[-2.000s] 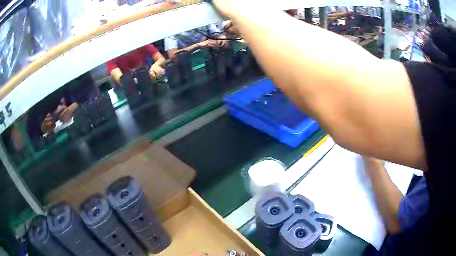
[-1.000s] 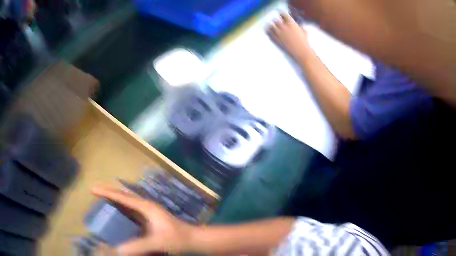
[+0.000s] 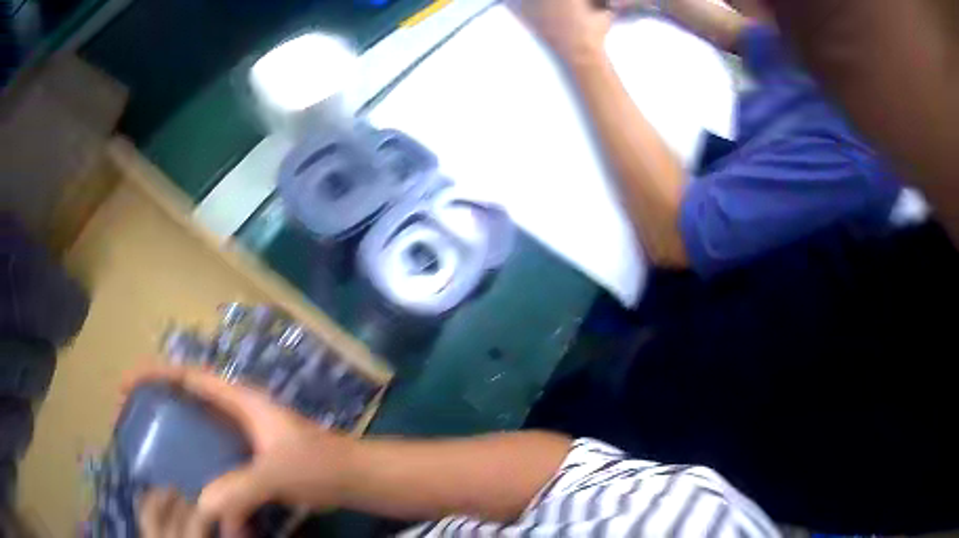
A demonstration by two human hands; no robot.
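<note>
A grey housing [image 3: 177,441] with a smooth, rounded side showing is at the lower left, over a shallow cardboard box [image 3: 158,257]. My right hand [image 3: 263,447], on an arm with a striped sleeve, is closed around it, fingers along its top edge and thumb below. A few blurred fingertips of my left hand [image 3: 170,515] show at the bottom edge by the housing; the rest is cut off, and its grip is unclear. A pile of small dark and pale inserts [image 3: 300,368] lies in the box, partly behind my right hand.
Stacked housings [image 3: 334,184] stand right of the box, beside a white cup [image 3: 305,74]. Dark stacks [image 3: 37,294] are at the left edge. A neighbour's arm [image 3: 620,147] reaches over a white sheet [image 3: 505,137]; another blurred arm is at upper right.
The view has swung down and right since the earliest frame. My right hand has come into view and now grips the housing; fingertips show at the bottom edge.
</note>
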